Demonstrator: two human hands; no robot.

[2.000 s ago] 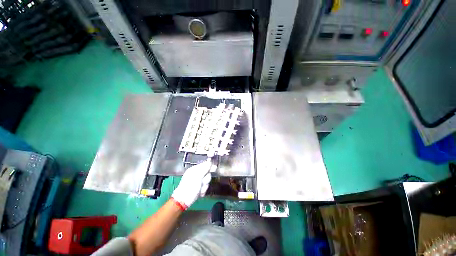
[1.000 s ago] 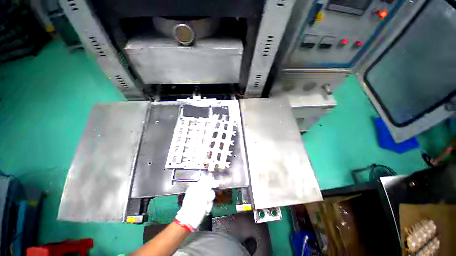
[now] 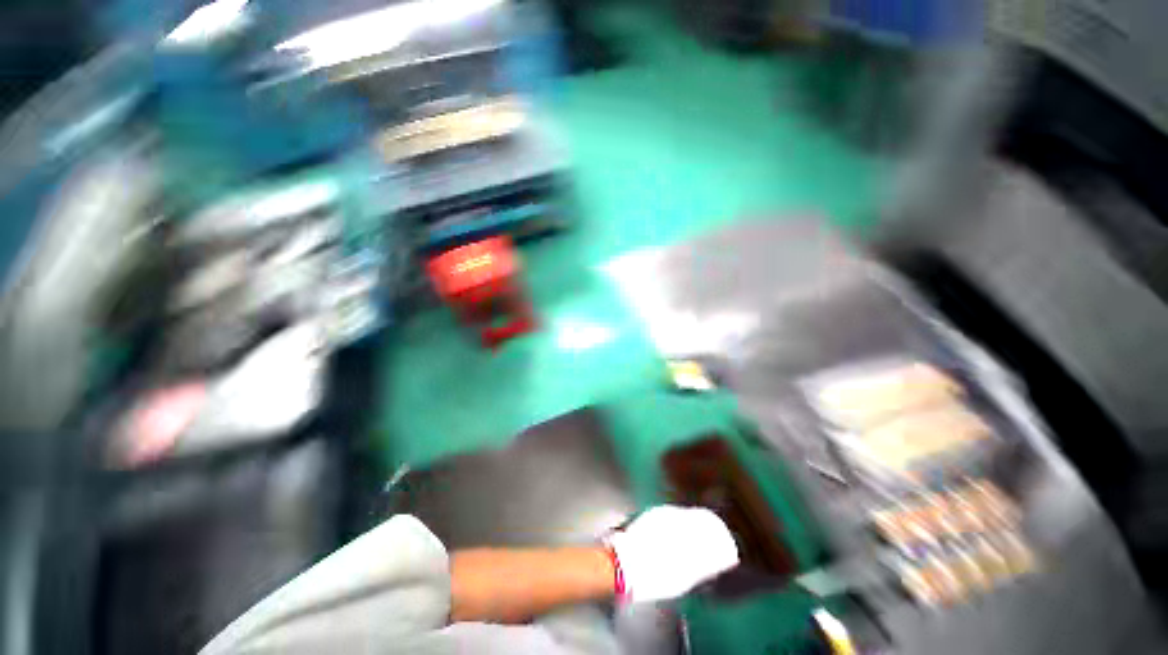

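Note:
The picture is strongly blurred. My left hand [image 3: 679,553], in a white glove with a red cuff, is low in the middle, in front of the press table's near edge. Its fingers cannot be made out, nor whether it holds anything. The pale mould plate [image 3: 907,416] lies on the grey press table [image 3: 826,314] at the right. The loading rack [image 3: 954,544], with rows of brownish and pale parts, lies beside the plate, nearer the bottom right. My right hand is not in view.
A red stool [image 3: 480,284] stands on the green floor beyond the table. A blue and grey machine [image 3: 468,154] stands behind it. A cluttered bench [image 3: 256,307] with pale and pinkish things is at the left. A dark floor plate [image 3: 519,480] lies below.
The view has swung to the left, bringing the bench in. The rack, earlier over the plate's right part, now lies beside it. My left hand is away from the rack.

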